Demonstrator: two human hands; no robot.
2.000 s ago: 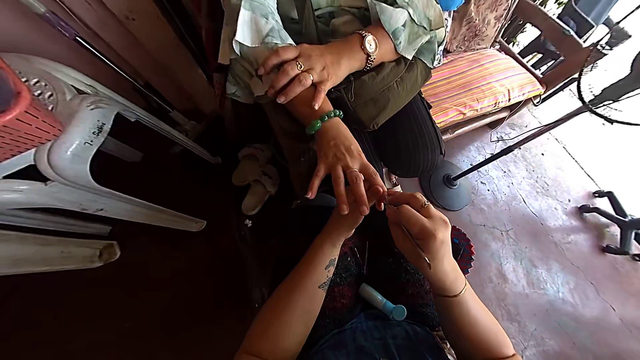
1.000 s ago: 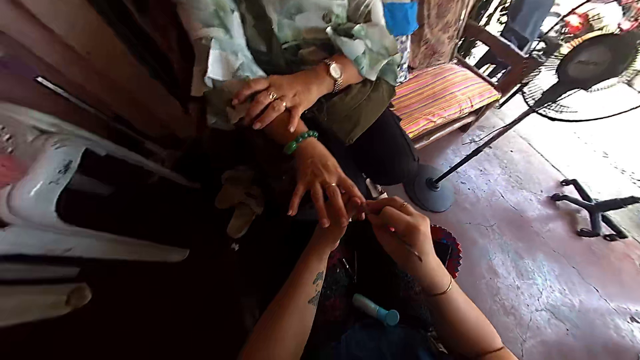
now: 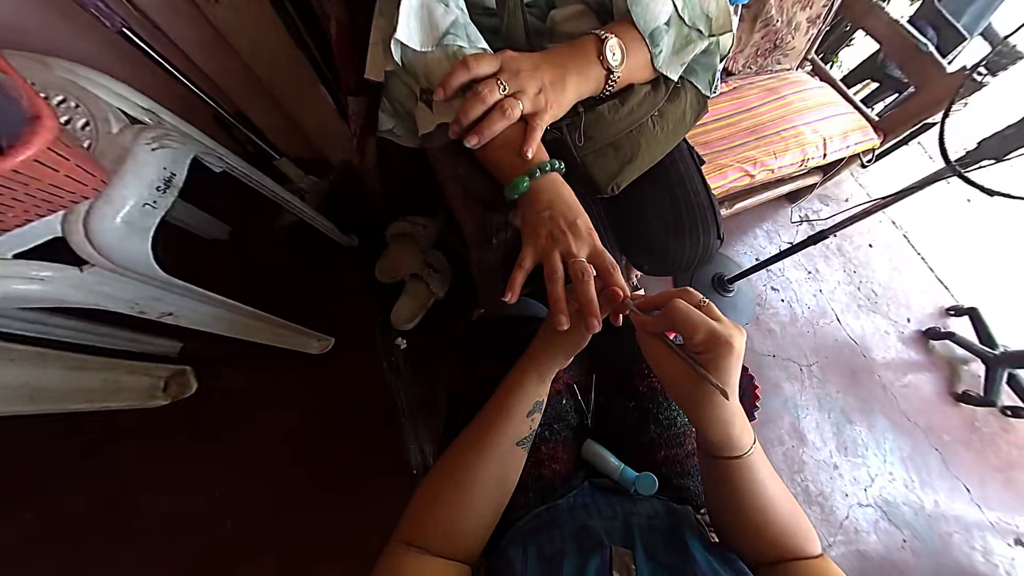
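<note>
My left hand (image 3: 564, 336) is partly hidden under the other person's hand (image 3: 560, 240), with its fingers closed on a fingertip there. That hand wears a ring and a green bead bracelet (image 3: 534, 180). In my right hand (image 3: 692, 328) is a thin metal manicure tool (image 3: 700, 370), its front end at the fingertip I hold and its flat rear end pointing down over my wrist. The person's other hand (image 3: 524, 92), with rings and a wristwatch (image 3: 613, 54), rests across the forearm. A pale blue tube with a cap (image 3: 620, 468) and thin metal tools (image 3: 588, 400) lie on my lap.
White plastic chairs (image 3: 120, 216) and a red plastic basket (image 3: 48, 168) stand at left. Slippers (image 3: 416, 272) lie on the dark floor. To the right are a striped cushion (image 3: 784, 128) on a bench, a fan's round base (image 3: 724, 288) with its pole, and a wheeled chair base (image 3: 992, 360).
The tool in my right hand shows more of its length than before. Both hands stay at the person's fingertips. The view has shifted between frames.
</note>
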